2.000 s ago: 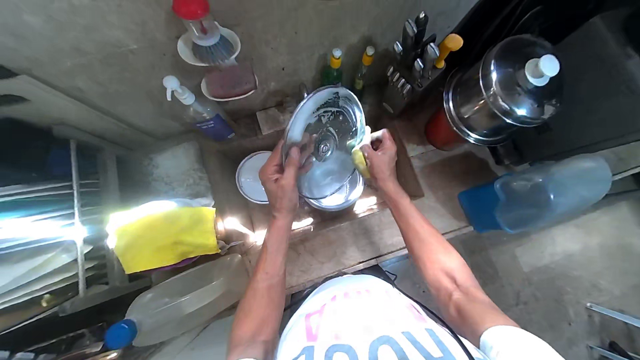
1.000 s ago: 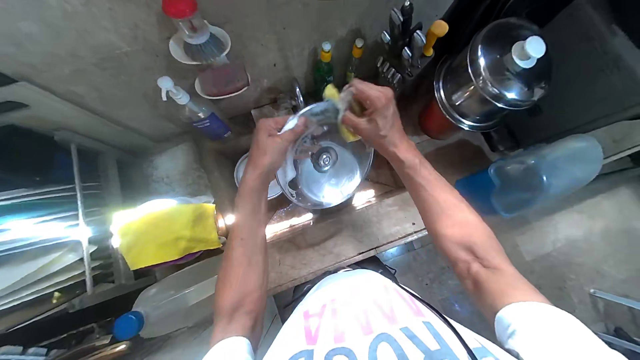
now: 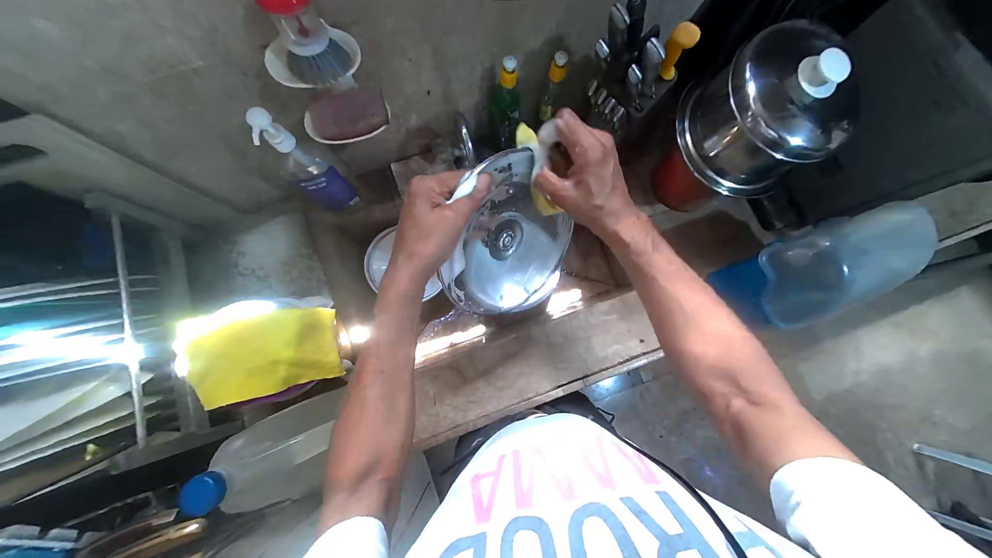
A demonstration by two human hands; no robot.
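A round glass pot lid (image 3: 519,240) with a metal rim and a knob fitting at its centre is tilted over the sink. My left hand (image 3: 442,221) grips its upper left rim, with suds by the thumb. At the upper right rim, my right hand (image 3: 585,167) presses a yellow sponge (image 3: 545,203) with foam on it against the glass. Beneath the lid, partly hidden, a white round dish (image 3: 380,260) rests in the sink. Behind the lid stands a metal faucet (image 3: 465,143).
Along the wall are a spray bottle (image 3: 322,174), a dish brush (image 3: 318,58), a soap dish (image 3: 349,116), two bottles, one a green glass bottle (image 3: 505,105), and a knife block (image 3: 628,74). A steel pot (image 3: 759,108) and plastic jug (image 3: 852,260) lie right; a yellow cloth (image 3: 263,353) hangs left.
My right hand with the sponge has moved up from the lid's right side to its upper right rim. My left hand has shifted to the upper left rim.
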